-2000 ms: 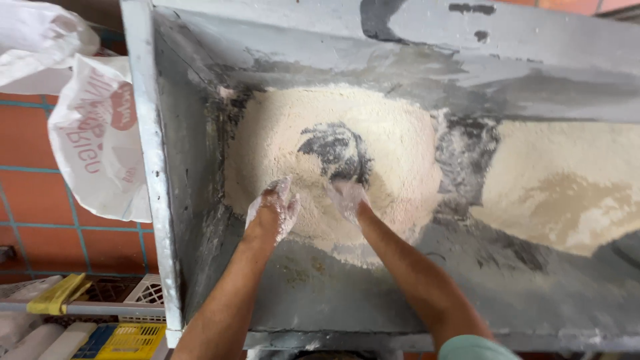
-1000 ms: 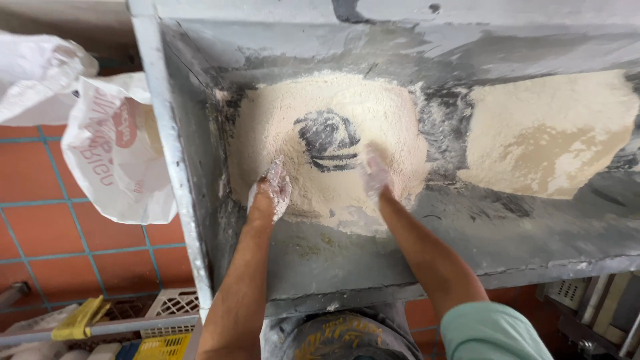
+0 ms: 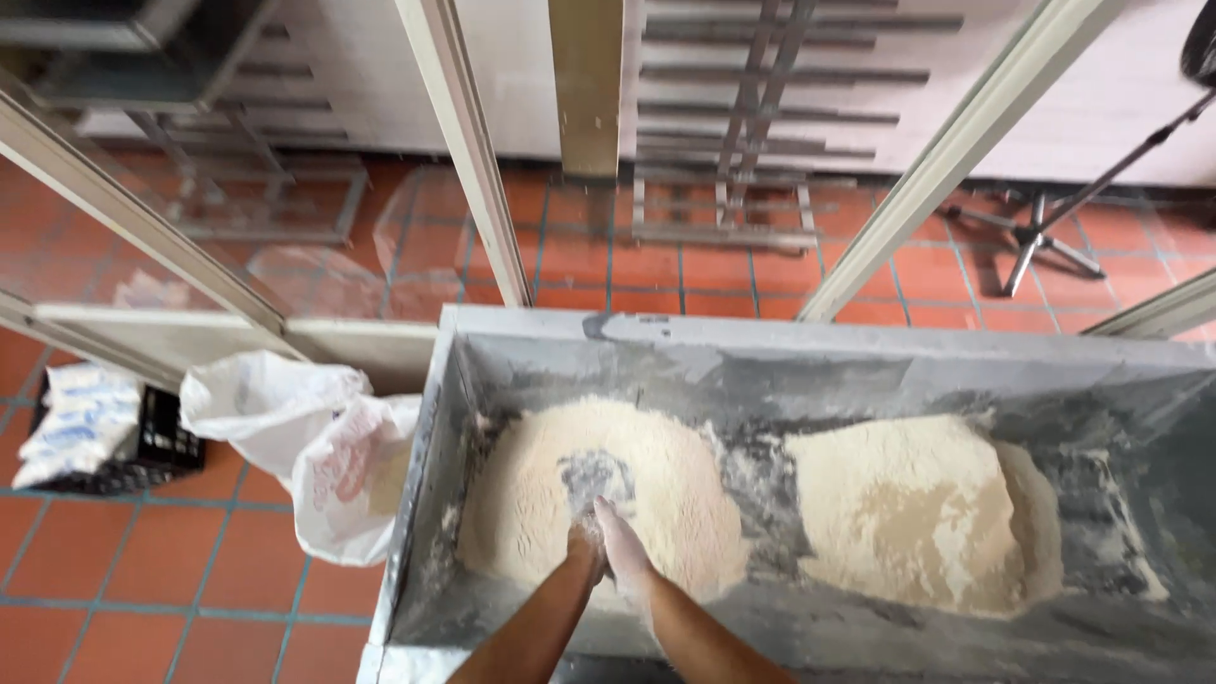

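Observation:
A ring-shaped mound of pale flour [image 3: 684,484] lies at the left end of a grey metal trough [image 3: 665,332], with a bare, flour-dusted patch at its middle. My left hand [image 3: 586,532] and my right hand [image 3: 619,543] are close together at the near edge of that patch, both coated with flour. Whether they touch, and how the left fingers are bent, is unclear from blur and overlap. The right fingers look extended, pointing forward. Nothing is plainly held in either hand. A second flour heap [image 3: 902,518], partly darker on top, lies to the right in the trough.
White bags [image 3: 347,475] stand against the trough's left side, and a black crate [image 3: 171,442] with a printed bag is farther left on the tiled floor. Behind the trough are framed clear panels [image 3: 470,142], metal racks [image 3: 727,209] and a stand with splayed legs [image 3: 1035,233].
My hands have come together at the near side of the flour ring; one second ago they were apart on either side of it. The view has tilted up.

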